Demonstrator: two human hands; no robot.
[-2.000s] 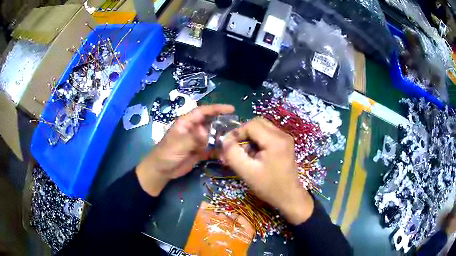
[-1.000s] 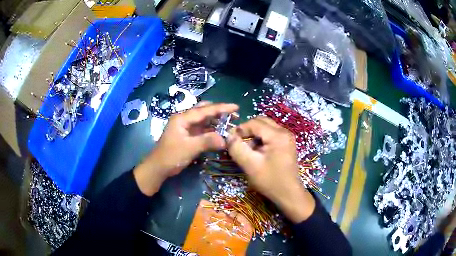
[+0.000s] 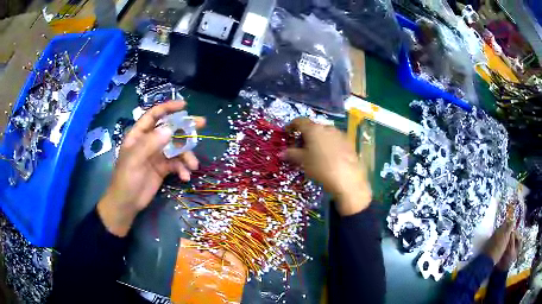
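My left hand [image 3: 142, 157] holds up a clear, flat LED holder [image 3: 180, 134] with a round centre hole. One yellow lead wire [image 3: 208, 138] sticks out of the holder to the right. My right hand [image 3: 324, 157], slightly blurred, is over the right edge of the red lead wires [image 3: 258, 142]; its fingertips are at the red wires, and I cannot tell whether they grip one. The yellow-orange lead wires [image 3: 252, 228] lie below the red ones.
A blue tray [image 3: 50, 196] of wired holders is at left. A black machine [image 3: 217, 59] and clear bags [image 3: 303, 65] are behind. An orange pad [image 3: 208, 276] lies near me. A holder heap [image 3: 446, 178] is at right. Another person's hands [image 3: 505, 237] are at lower right.
The view has shifted to the right. My hands have moved apart; my right hand has left the holder and is at the red wires. The holder now shows a yellow wire sticking out.
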